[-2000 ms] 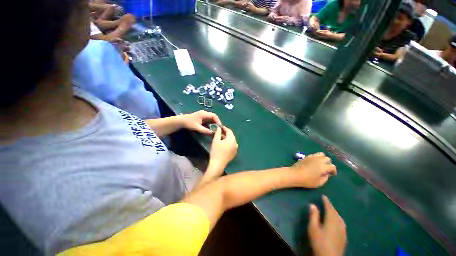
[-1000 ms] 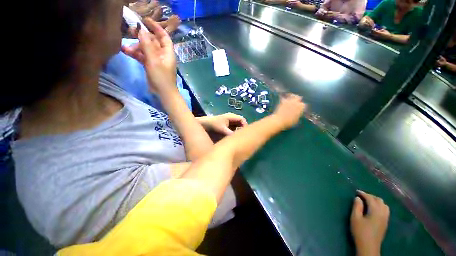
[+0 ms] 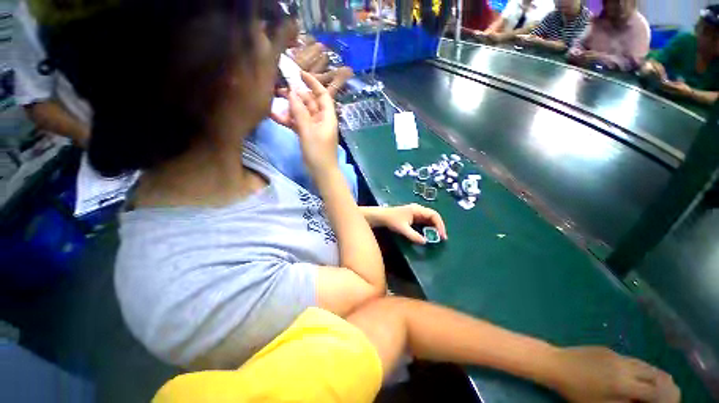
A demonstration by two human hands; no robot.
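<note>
My left hand [image 3: 619, 379] is at the lower right, low over the green bench [image 3: 512, 275], its back towards the camera. Its fingertips and anything under them are hidden. My right hand is out of the picture. A pile of small silvery and white parts [image 3: 449, 175] lies on the bench, with thin square frames [image 3: 426, 191] at its near side. The neighbour's hand [image 3: 414, 220] holds a small square frame [image 3: 431, 234] at the bench edge.
The neighbour in a grey shirt [image 3: 229, 275] sits close at left, other hand raised near the face. A white box [image 3: 405, 130] and a gridded tray [image 3: 363, 115] lie beyond the pile. A green post [image 3: 670, 197] stands at right, beside the dark belt [image 3: 544, 118].
The view has turned left. My left hand has moved from near the pile back to the lower right. My right hand has left the picture. The neighbour's square frame now shows.
</note>
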